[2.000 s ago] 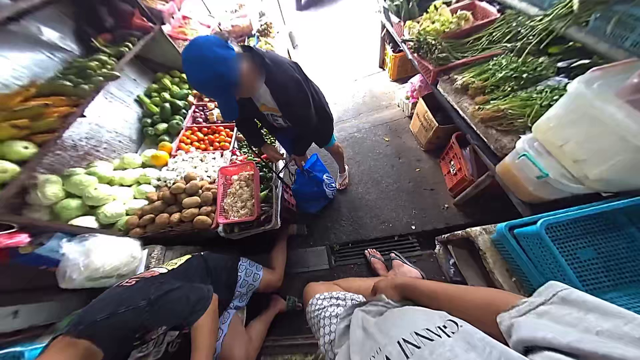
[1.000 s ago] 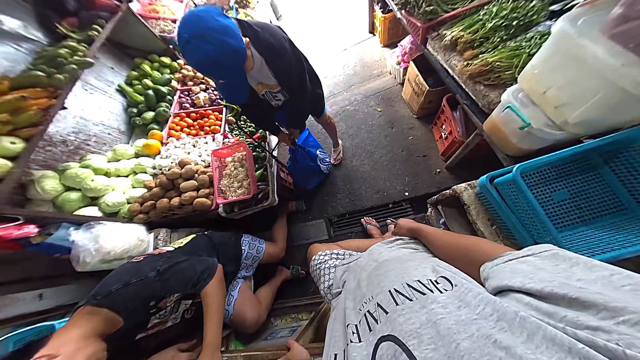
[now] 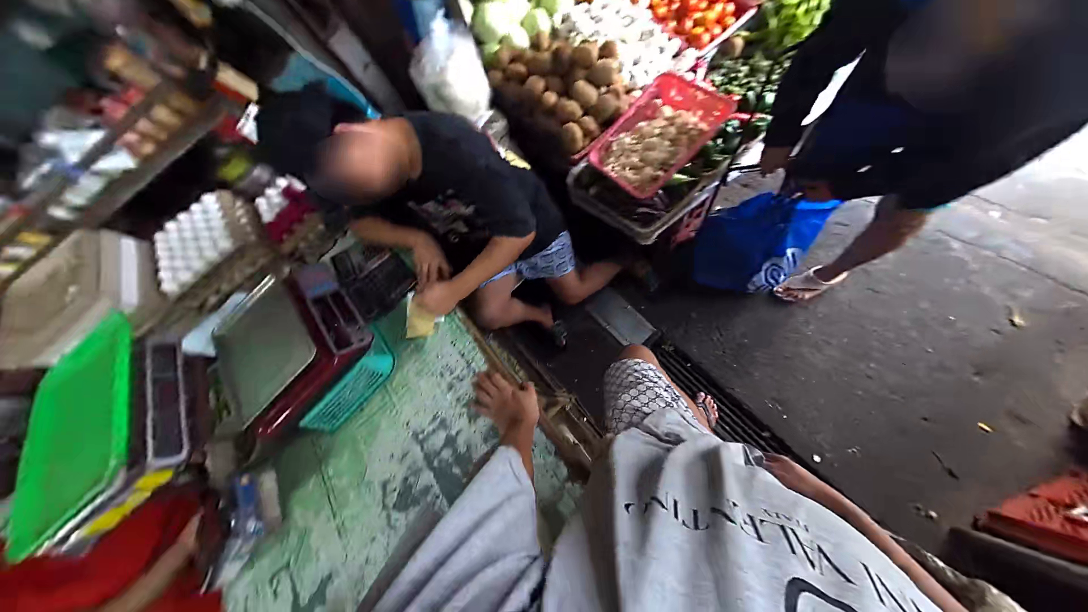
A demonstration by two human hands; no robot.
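Note:
My left hand [image 3: 507, 404] rests with its fingers apart and nothing in it, at the wooden edge of a worn green counter [image 3: 382, 476]. My right forearm [image 3: 867, 523] lies along my right side; its hand [image 3: 778, 467] is mostly hidden by my grey shirt. Beyond my left hand, a person in a dark cap and black T-shirt [image 3: 476, 178] leans over the counter, a yellowish piece of paper [image 3: 420, 318] at their hands. Left of my hand, a dark red scale [image 3: 314, 361] with a metal pan sits over a teal plastic basket [image 3: 361, 382].
A green tray [image 3: 72, 433], egg trays [image 3: 200, 242] and a red-clad person's arm [image 3: 157, 569] are at left. Ahead are brown round produce [image 3: 565, 85] and a red basket [image 3: 663, 136]. Another person stands at right by a blue bag [image 3: 756, 242]; a red crate [image 3: 1041, 514] is lower right.
The view has swung left, bringing the counter and scales into sight. My left hand, at the lower edge one second ago, now shows fully on the counter's edge.

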